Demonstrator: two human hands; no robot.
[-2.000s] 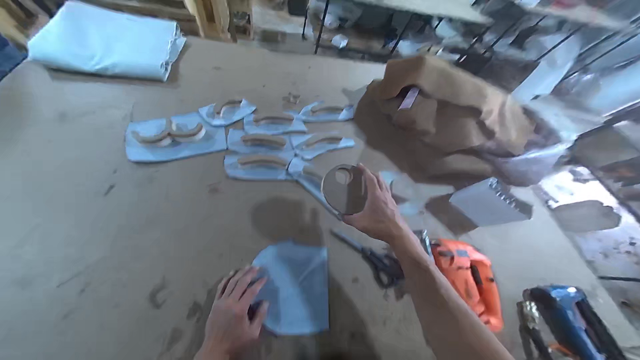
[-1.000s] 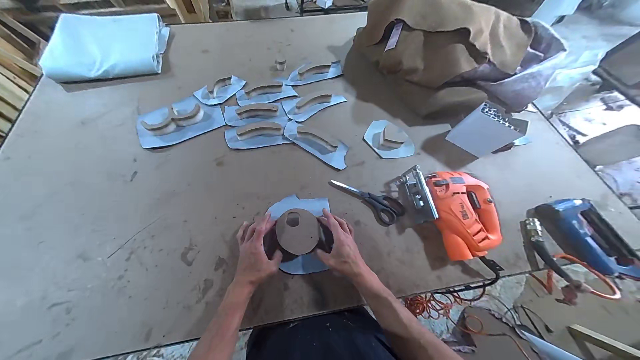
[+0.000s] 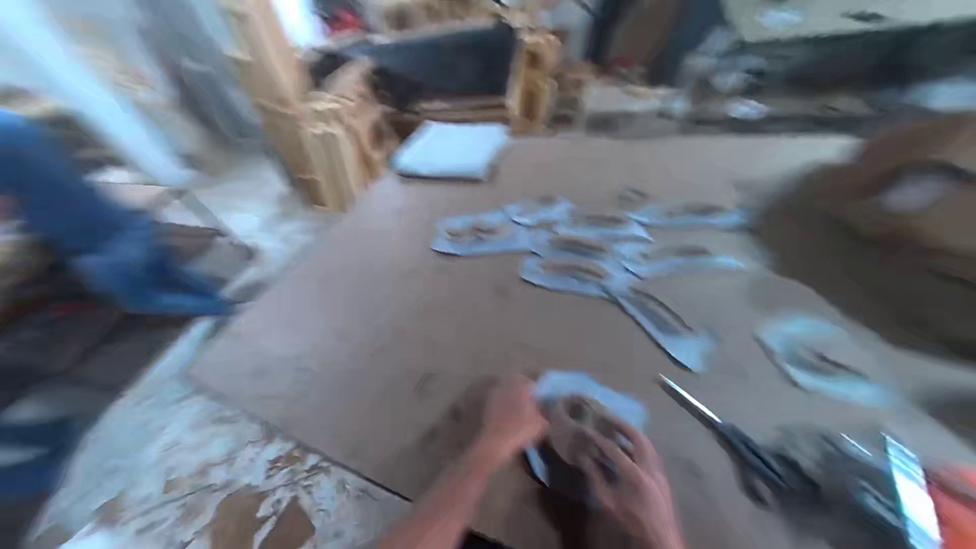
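The view is blurred. A round disc with a hole [image 3: 568, 431] lies on a light blue fabric piece [image 3: 595, 390] near the table's front edge. My right hand [image 3: 625, 473] rests on the disc's right side, fingers spread over it. At the disc's left edge is my left hand [image 3: 512, 415], its fingers bent; whether they grip anything is unclear. Scissors with dark handles [image 3: 736, 438] lie to the right of my hands. Beyond, several blue fabric pieces [image 3: 568, 273] bear curved pieces, and another fabric piece [image 3: 820, 358] lies farther right.
Folded light blue fabric [image 3: 451, 150] lies at the table's far left corner. Brown material [image 3: 877, 236] is heaped at the right. Part of an orange jigsaw [image 3: 953, 499] shows at the lower right. A person in blue clothing [image 3: 114, 229] is beyond the table's left edge.
Two seconds ago my right hand held the disc above the table; one second ago it was on the fabric between both hands. The view has swung left, bringing a person into sight.
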